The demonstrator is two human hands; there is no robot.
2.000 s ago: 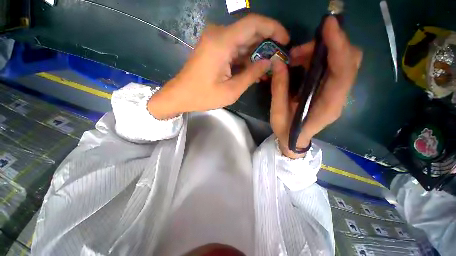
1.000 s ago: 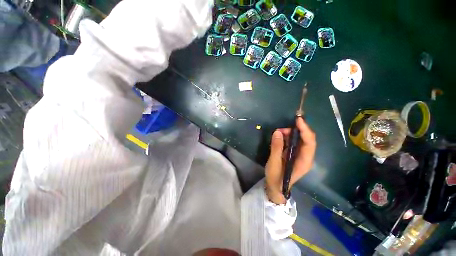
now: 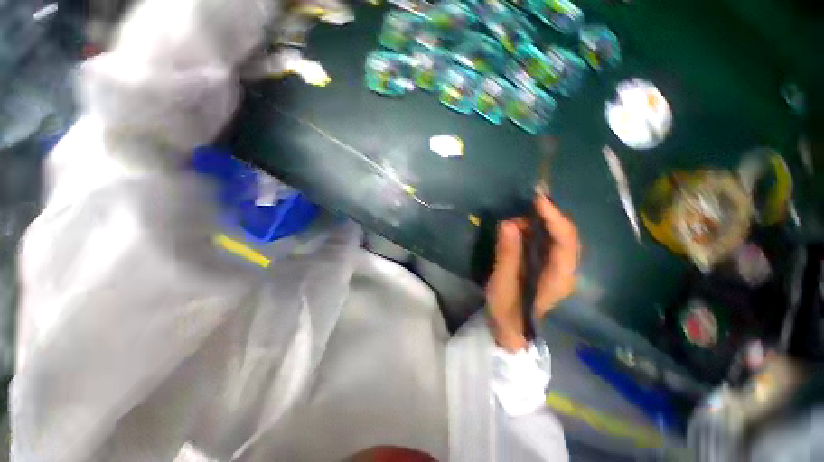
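The frame is blurred. My right hand [image 3: 533,271] holds the dark pen-like soldering iron [image 3: 535,257] at the front of the green mat, its thin tip pointing away from me. My left hand is not visible; only the white left sleeve [image 3: 172,81] reaches to the upper left. Several teal device housings [image 3: 492,95] lie in rows at the top centre. A small white battery [image 3: 446,145] lies alone below them. The solder wire [image 3: 361,161] lies across the mat, ending left of my right hand. A tiny yellow piece [image 3: 474,219] lies beside that hand.
A white disc [image 3: 639,114], a slim pale strip [image 3: 622,194], a yellow ring-shaped holder [image 3: 700,217] and a yellow-green tape ring [image 3: 766,187] lie at right. Small white and yellow pieces [image 3: 307,69] lie by the left sleeve. Blue-and-yellow edging shows below the mat.
Two seconds ago both hands were together at one housing. Since then the left arm has swung to the upper left and its hand has left view. My right hand still holds the iron.
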